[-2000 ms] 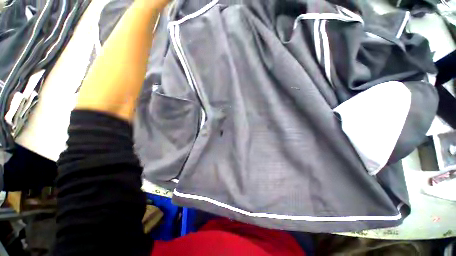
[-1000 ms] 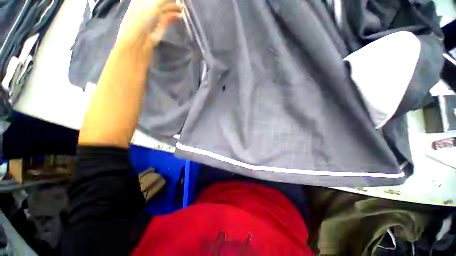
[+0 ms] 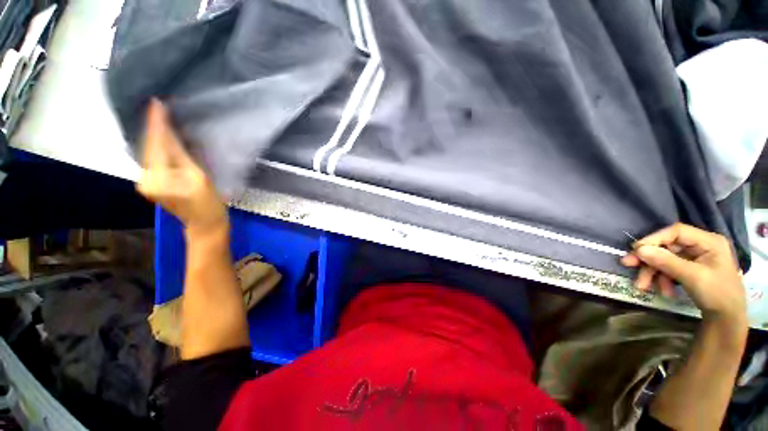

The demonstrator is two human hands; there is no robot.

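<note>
The dark grey garment lies spread on the table, its hem with a white binding line near the table's front edge. Paired white seam lines run up from the hem at centre left. My left hand is blurred at the left, against a folded-back grey pocket piece; its grip cannot be made out. My right hand pinches the hem at its right end. A thin needle-like glint shows at its fingertips.
The white worktable's edge runs across below the hem. A blue bin with folded khaki cloth is below it. A pale curved panel lies at the right. Olive cloth hangs below right. Other garments lie at upper left.
My right hand has come into view at the hem's right end. My left hand has moved down and left. The pocket piece is now folded back, showing paired white lines, and the hem lies straighter.
</note>
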